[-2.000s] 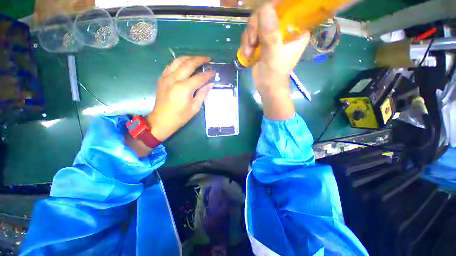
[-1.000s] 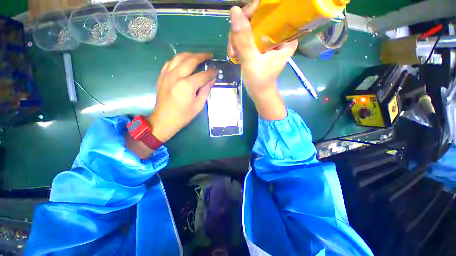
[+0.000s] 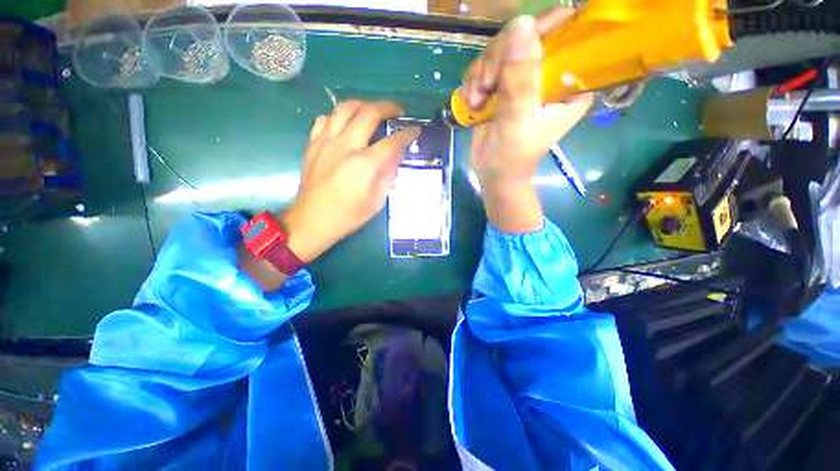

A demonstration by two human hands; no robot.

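Observation:
The phone assembly (image 3: 416, 207) lies on the green mat in front of me, its white inside facing up and its dark end away from me. My left hand (image 3: 352, 175) rests at its upper left, fingertips on the dark end; whether it pinches a small part I cannot tell. My right hand (image 3: 518, 115) grips the yellow-orange electric screwdriver (image 3: 626, 51), which is tilted, its body toward the upper right. Its dark tip is at the phone's upper right corner; whether it touches a screw is too small to see.
Three clear screw cups (image 3: 274, 57) stand at the rear left. A grey strip (image 3: 138, 138) lies below them. A pen-like stick (image 3: 567, 169) lies right of my right wrist. The black box with yellow front (image 3: 686, 202) stands at the right. Dark trays (image 3: 682, 359) are at the lower right.
The screwdriver has swung from upright to more slanted, its body farther right, with its tip staying near the phone's upper end. A light on the black box, off two seconds ago, is lit.

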